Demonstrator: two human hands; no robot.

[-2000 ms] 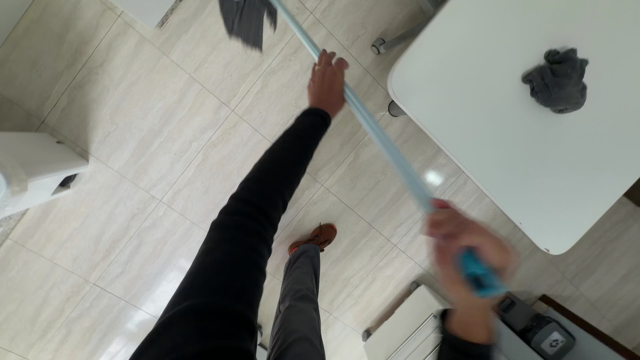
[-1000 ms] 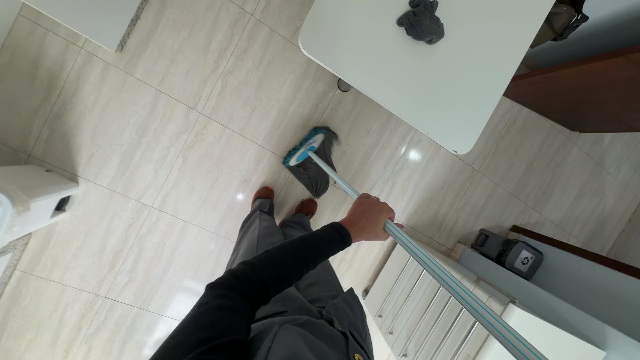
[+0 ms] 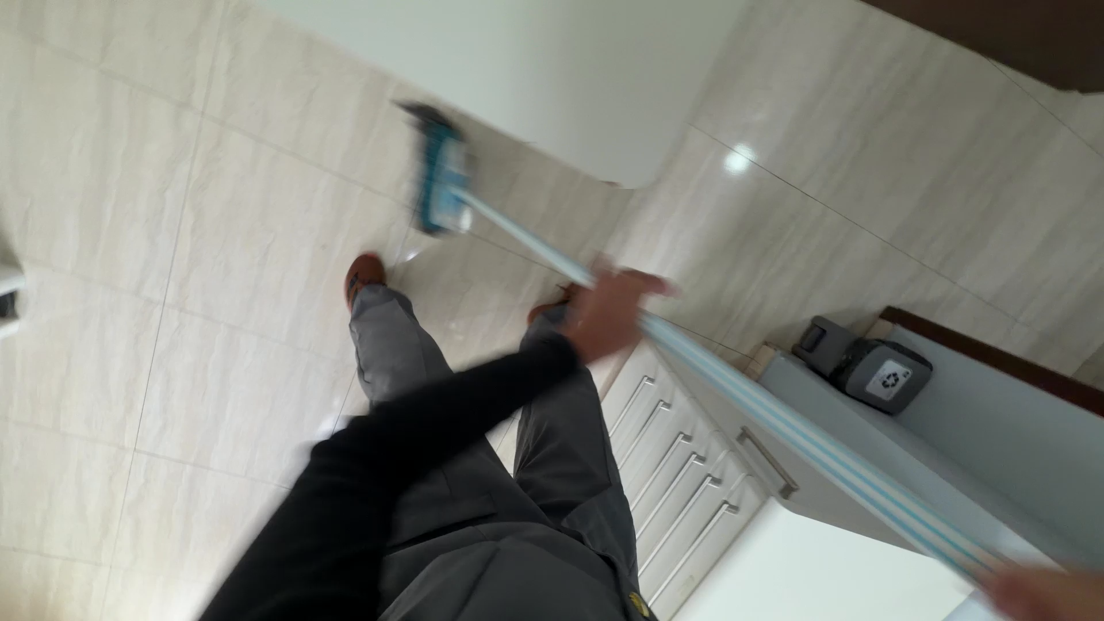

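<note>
A mop's pole (image 3: 759, 392), white with light-blue stripes, runs slantwise from the lower right up to the mop's head. My left hand (image 3: 608, 310) is around the pole's middle, above my right shoe; the hand is blurred. At the lower right edge my right hand (image 3: 1044, 591), blurred and partly cut off, grips the upper end of the pole. The mop head (image 3: 444, 177), teal and white with a dark grey fringe, is tilted near the tiled floor. It lies beside the white table's edge and ahead of my shoes.
The white tabletop (image 3: 552, 69) juts in from above. White drawers (image 3: 668, 466) with metal handles stand right of my legs. Past them are a grey bin (image 3: 880, 375) with a recycling mark and a light-coloured panel. Dark brown furniture (image 3: 1018, 34) fills the top right corner.
The mop head was below the tabletop's edge, its grey pad spread out, one second ago; now it is turned more edge-on. My right hand, out of view then, shows again. The view has shifted.
</note>
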